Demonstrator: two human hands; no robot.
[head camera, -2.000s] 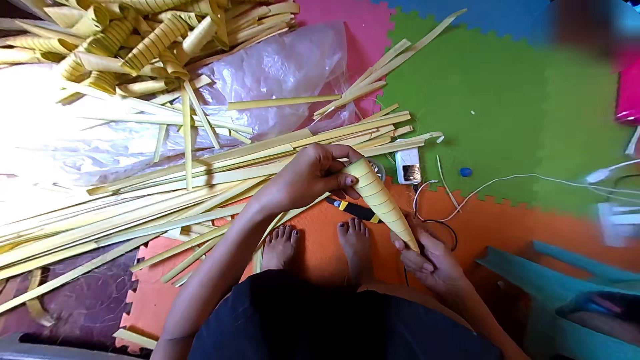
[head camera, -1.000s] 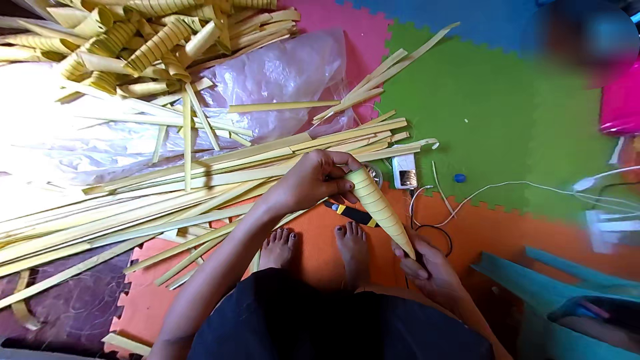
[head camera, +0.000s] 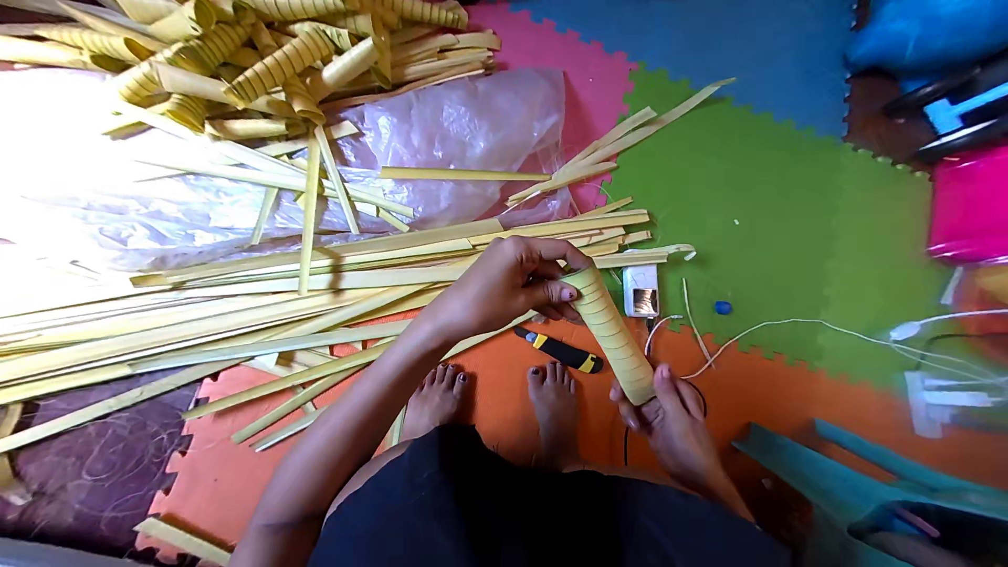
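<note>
A pale yellow tube of wound palm-leaf strip (head camera: 613, 335) slants between my two hands. My left hand (head camera: 524, 287) pinches its upper rim between thumb and fingers. My right hand (head camera: 669, 409) grips the lower end, with the fingertips partly behind it. Just left of the tube, a black and yellow utility knife (head camera: 559, 350) lies on the orange mat. Long flat leaf strips (head camera: 236, 315) are spread to the left, some passing behind my left hand and forearm. More wound leaf cones (head camera: 279, 67) are heaped at the upper left.
A white box-shaped device (head camera: 641, 291) and a small blue cap-like object (head camera: 723, 308) lie right of my hands, near a white cable (head camera: 819, 320). Clear plastic sheeting (head camera: 472, 118) lies behind the strips. A teal plastic stool-like item (head camera: 819, 480) stands at lower right, beyond my right forearm.
The wound leaf piece looked tapered to a point at my right hand before; now its lower end appears wide and blunt. The blurred person at the upper right is out of view.
</note>
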